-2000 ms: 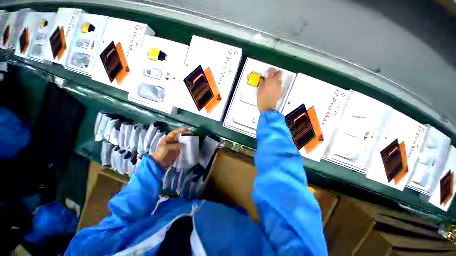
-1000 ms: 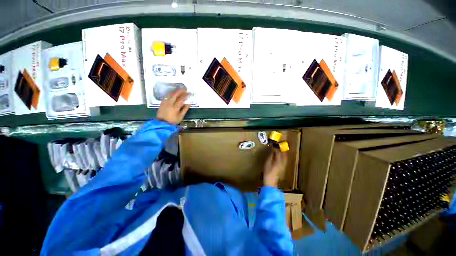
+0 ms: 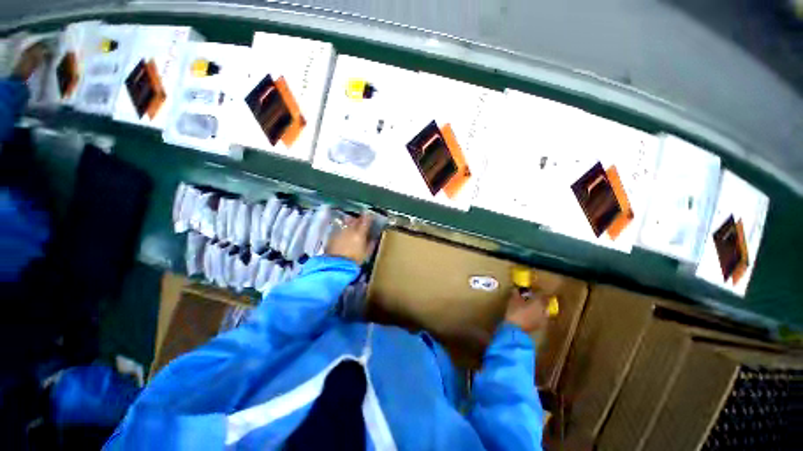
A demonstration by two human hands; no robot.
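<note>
My left hand (image 3: 354,240) is at the right end of the rows of bagged accessories (image 3: 255,225), its fingers at the last pouches; whether it grips one is unclear. My right hand (image 3: 528,312) is low in the working carton (image 3: 431,275). Its fingertips are at a yellow charger plug (image 3: 522,278), with a bit of white beside them; the grip is unclear. Another yellow plug (image 3: 553,306) shows at the hand's right side. A white coiled cable (image 3: 482,283) lies left of the hand. An open retail box (image 3: 350,151) above holds a yellow plug, a small dark-ended item and a pouch.
Open boxes and printed lids (image 3: 283,99) alternate along the green belt (image 3: 528,236). Boxes right of centre show no yellow plug. Brown cartons (image 3: 616,352) and a divided carton (image 3: 766,405) stand at lower right. Another person's hand (image 3: 32,58) is at a box at the far left.
My left hand has moved from an open box down to the pouches. My right hand stays in the working carton, where one coil shows instead of two. The view has turned and the boxes appear shifted.
</note>
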